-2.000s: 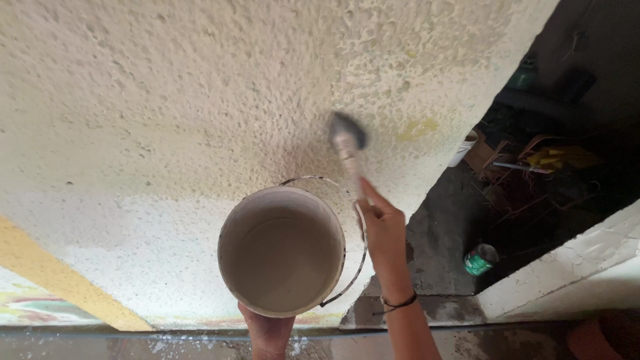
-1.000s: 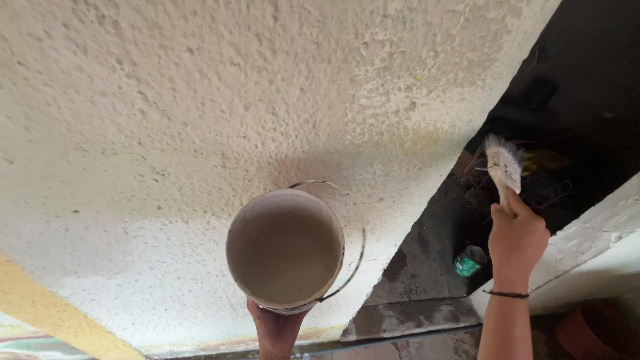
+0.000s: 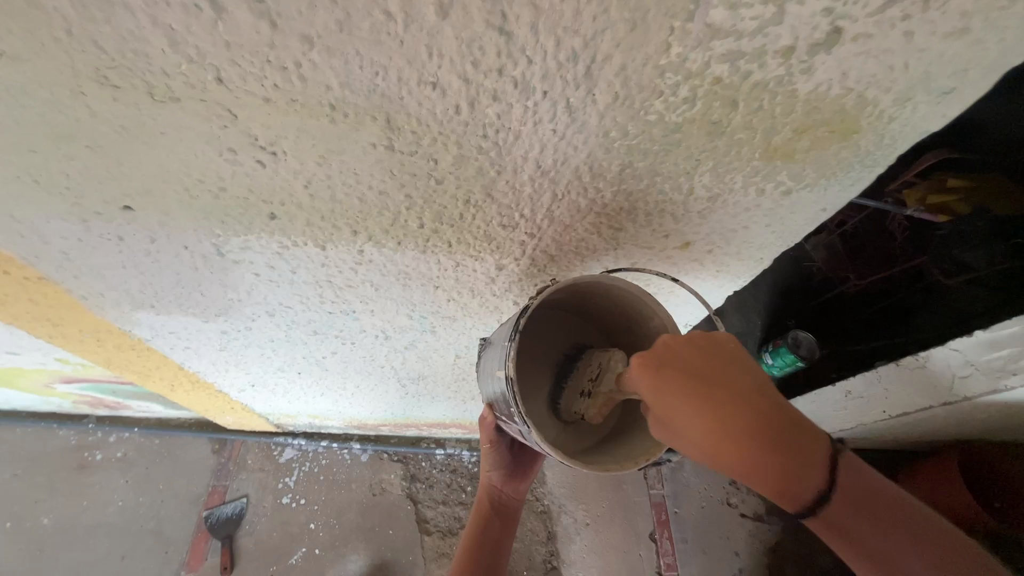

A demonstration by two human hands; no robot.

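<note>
My left hand (image 3: 508, 456) holds a paint bucket (image 3: 500, 368) from below and the side; the bucket is tilted, its mouth toward me. Its wire handle (image 3: 660, 274) stands out at the upper right. My right hand (image 3: 712, 392), with a dark band at the wrist, grips the handle of a wide paintbrush (image 3: 590, 386). The brush head is inside the bucket, its dark bristles toward the left inner wall; how much paint lies there is hard to tell. Behind the bucket rises a rough, whitish textured wall (image 3: 400, 160).
A putty knife (image 3: 225, 520) lies on the paint-spattered floor (image 3: 96, 496) at lower left. A green can (image 3: 788, 353) stands in the dark opening right of the wall. Beyond is a pale low wall (image 3: 936, 376). A yellow painted band (image 3: 136, 352) crosses the wall at left.
My right hand has brought the brush from over the dark opening into the bucket. The bucket has gone from nearly level to tilted. The view has shifted, showing more floor.
</note>
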